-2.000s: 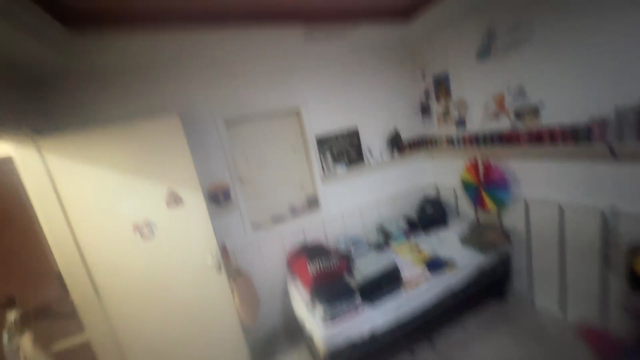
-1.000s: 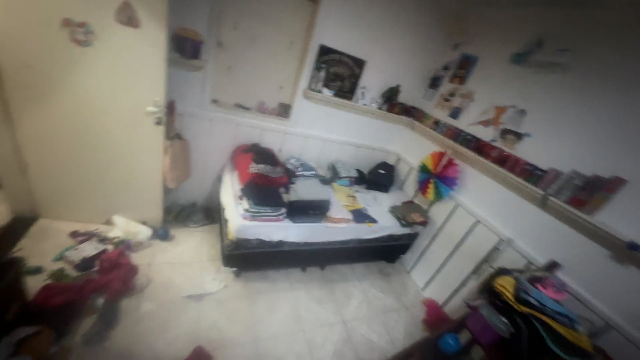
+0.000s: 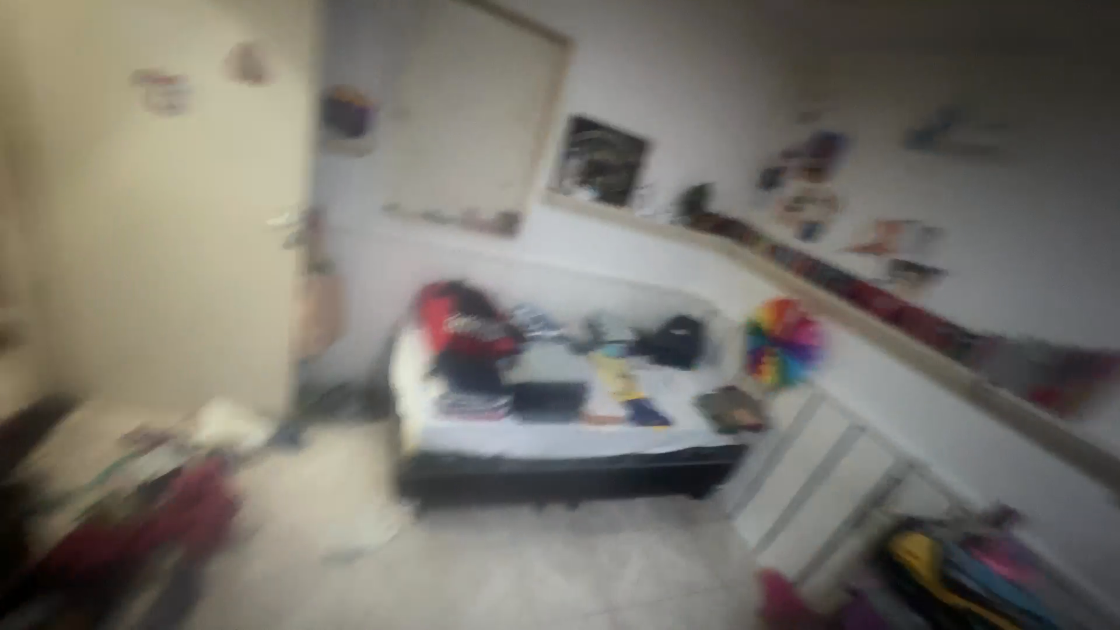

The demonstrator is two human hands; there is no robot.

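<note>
Neither my left hand nor my right hand shows in the head view, which is blurred. Across the room stands a low bed (image 3: 560,472) with a white sheet and a dark base. On it lie a red and black garment or bag (image 3: 464,324), a stack of folded clothes (image 3: 472,398), a dark flat item (image 3: 549,401), a yellow and blue cloth (image 3: 621,381), a black item (image 3: 678,341) and a dark green folded cloth (image 3: 731,409). A rainbow-coloured pinwheel or fan (image 3: 785,342) is at the bed's right end.
A cream door (image 3: 175,227) stands at the left, with heaped clothes (image 3: 166,525) on the tiled floor before it. White slatted panels (image 3: 814,472) lean at the right, near piled clothes (image 3: 954,569). A long wall shelf (image 3: 910,346) holds a row of small items.
The view has tilted down and turned since the first frame, bringing the floor, the heaped clothes at the left and the pile at the right into sight. Nothing in the room has plainly moved.
</note>
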